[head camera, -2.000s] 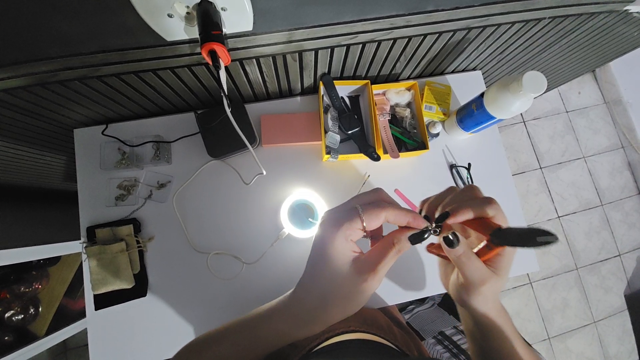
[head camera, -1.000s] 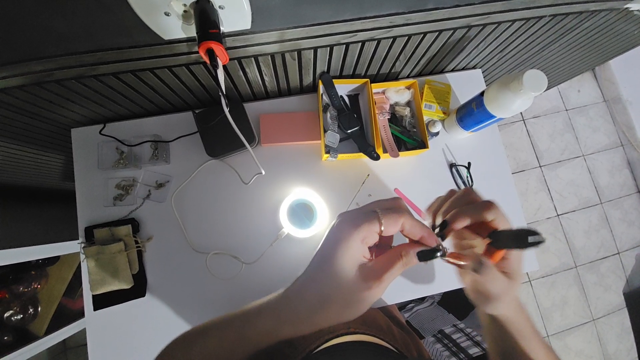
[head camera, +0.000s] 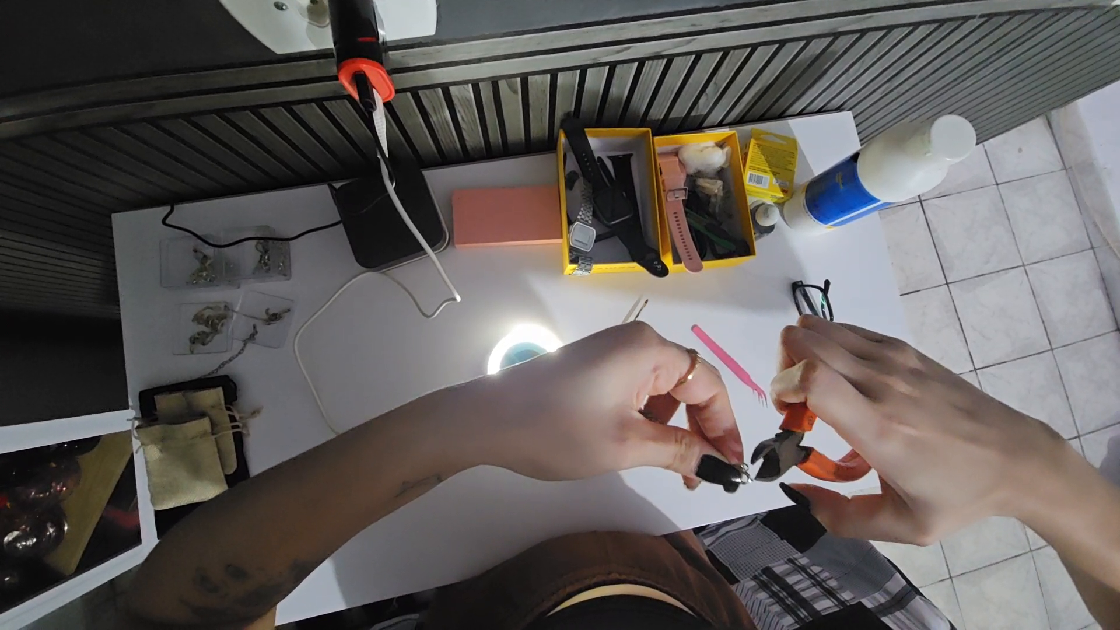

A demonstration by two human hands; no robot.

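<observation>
Between the thumb and fingertips of my left hand (head camera: 647, 411) is a small silvery metal piece (head camera: 744, 473); its exact shape is too small to tell. My right hand (head camera: 884, 420) holds diagonal cutting pliers (head camera: 781, 454) with orange handles, their dark jaws pointing left, just beside the metal piece. A pink tool with a toothed tip (head camera: 728, 362) lies on the white table between the hands. Behind my left wrist, a lit ring lamp (head camera: 522, 341) is partly hidden.
Yellow boxes (head camera: 605, 267) hold watches and straps. A white bottle (head camera: 888, 171), eyeglasses (head camera: 813, 299), a salmon-coloured box (head camera: 506, 216) and a black pad (head camera: 391, 214) stand or lie around. Clear small boxes (head camera: 199, 264) with metal pieces and fabric pouches (head camera: 179, 451) are at left; a white cable (head camera: 311, 324) crosses the table.
The pliers have turned in my right hand; their jaws, which pointed right, now point left toward the metal piece. My hands have moved apart.
</observation>
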